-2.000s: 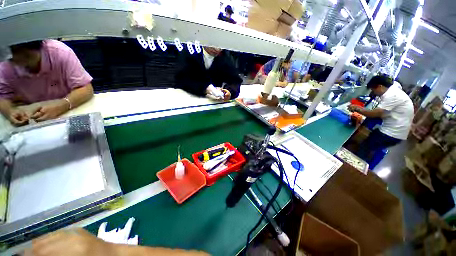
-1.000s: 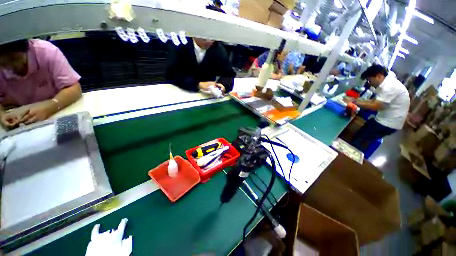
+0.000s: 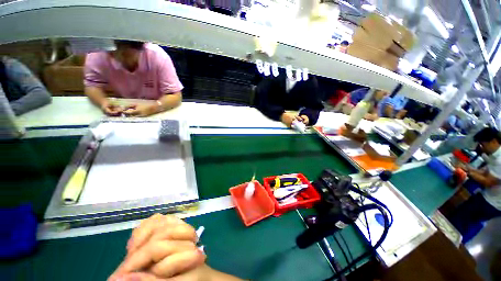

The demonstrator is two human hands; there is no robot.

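My left hand [image 3: 144,258] and my right hand [image 3: 181,258] are clasped together at the bottom, left of centre, above the green surface. Their fingers are folded over each other, and no object shows in them. Which fingers belong to which hand is hard to tell. The white work glove [image 3: 200,232] lies on the green surface just behind the hands; only small white tips show and the rest is hidden.
Beyond stand the red parts bin [image 3: 252,206] with a dispensing bottle [image 3: 249,190], the red tool bin [image 3: 296,198] and a black stand [image 3: 335,206] with cables. A framed tray [image 3: 191,178] lies left, a blue object [image 3: 16,230] far left. People sit opposite.
The view has swung left, so the bins and stand appear further right and the whole framed tray shows. My clasped hands have come into view in front of the glove, which lay uncovered before.
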